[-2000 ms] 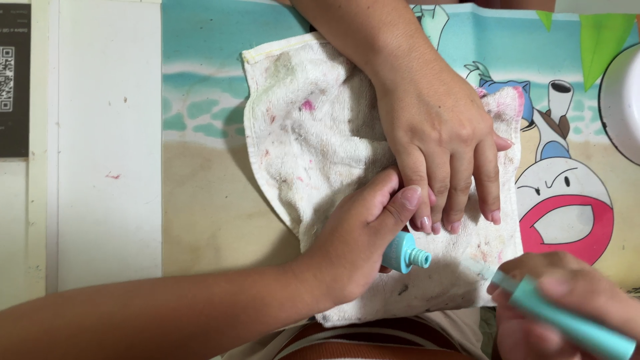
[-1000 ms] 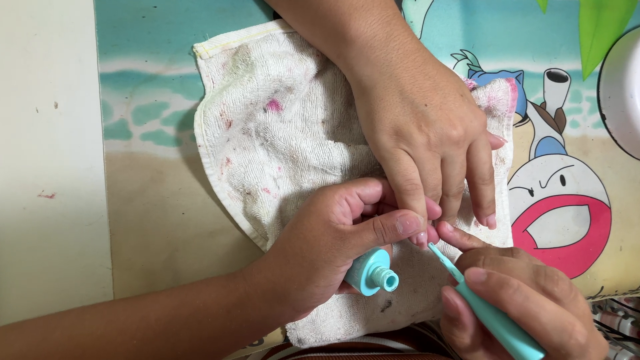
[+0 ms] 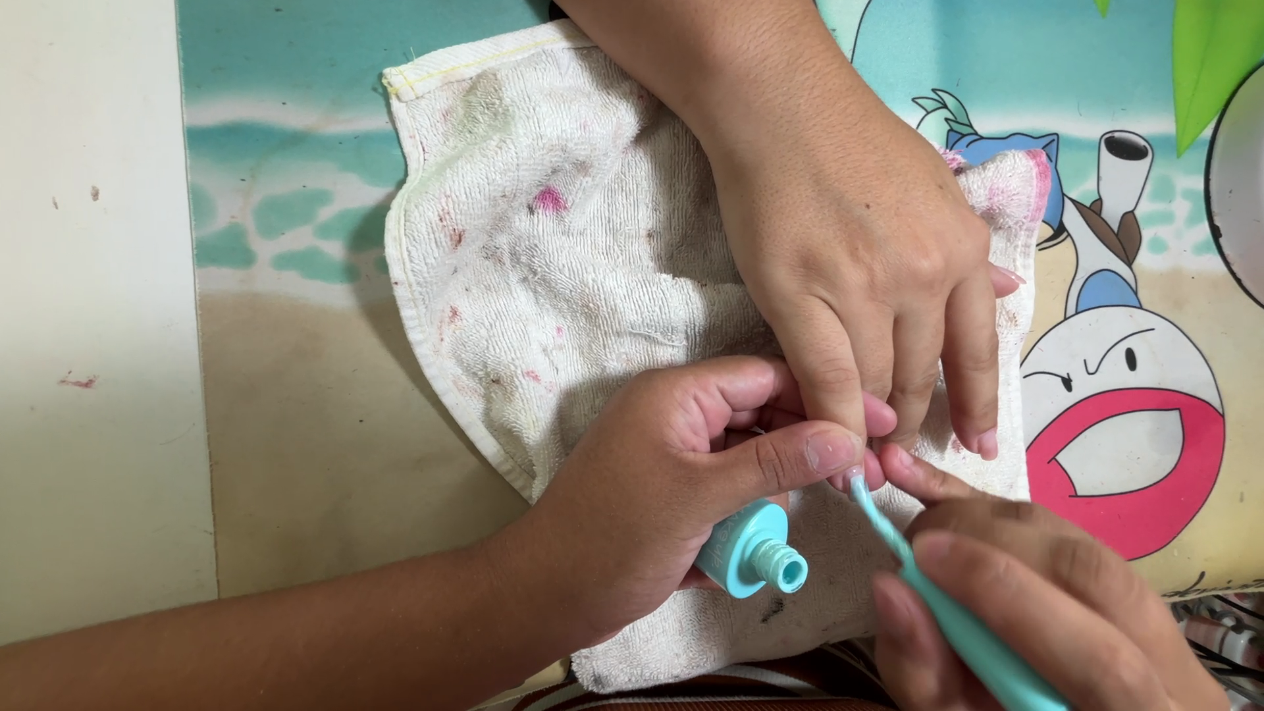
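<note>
My left hand (image 3: pixel 671 464) holds an open turquoise nail polish bottle (image 3: pixel 741 553) in its lower fingers, the threaded neck facing down and right. Its thumb and index finger also pinch a fingertip of another person's hand (image 3: pixel 859 227), which lies palm down above a stained white terry towel (image 3: pixel 553 286). My right hand (image 3: pixel 1047 592) grips the turquoise cap handle (image 3: pixel 968 632) of a nail polish brush (image 3: pixel 874 513). The brush's coated tip touches the nail of the pinched finger, and one of my right fingertips rests close beside it.
A printed mat (image 3: pixel 326 474) with a beach scene and cartoon figures lies under the towel, beside a white surface (image 3: pixel 89 326) at the left. A round white object with a dark rim (image 3: pixel 1239 188) is at the right edge. Cables and small items (image 3: pixel 1224 632) show at the lower right.
Two seconds ago the brush was apart from the nails; since then my right hand has brought its tip onto a nail. My left hand has come to pinch that finger. The view has shifted closer.
</note>
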